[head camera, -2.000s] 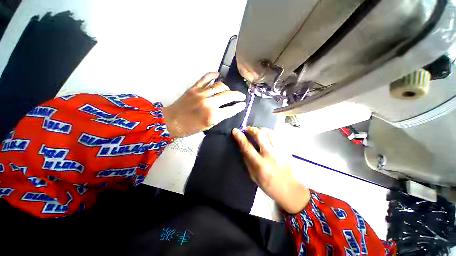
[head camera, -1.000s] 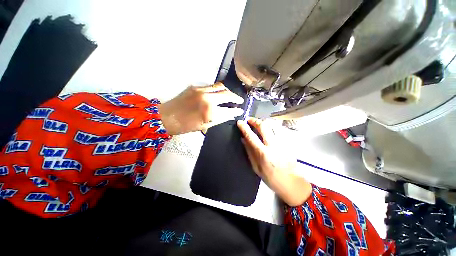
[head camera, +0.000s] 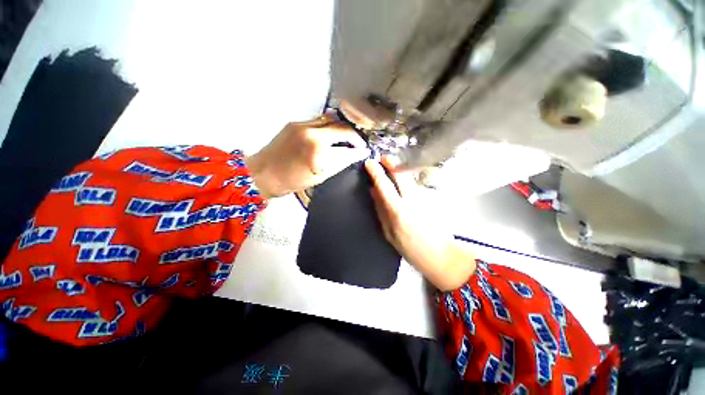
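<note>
A black fabric panel (head camera: 349, 227) with a rounded near end lies on the white tabletop, its far end under the sewing machine's presser foot and needle area (head camera: 392, 140). A short bit of zipper (head camera: 374, 150) shows between the fingertips. My left hand (head camera: 298, 158) presses on the panel's left side by the foot, fingers bent. My right hand (head camera: 410, 224) lies along the panel's right edge, fingertips at the zipper just below the foot. The fingertips and the foot are blurred.
The machine head (head camera: 495, 69) fills the upper right, with a cream knob (head camera: 573, 102). A stack of black panels (head camera: 66, 116) lies at left. Red-handled snips (head camera: 535, 195) lie on the machine bed. A glossy black zipper bundle (head camera: 653, 324) is at lower right.
The panel has moved away from me under the foot, so less of it shows. My right hand has moved forward with it. The view has shifted slightly, and the machine appears further left.
</note>
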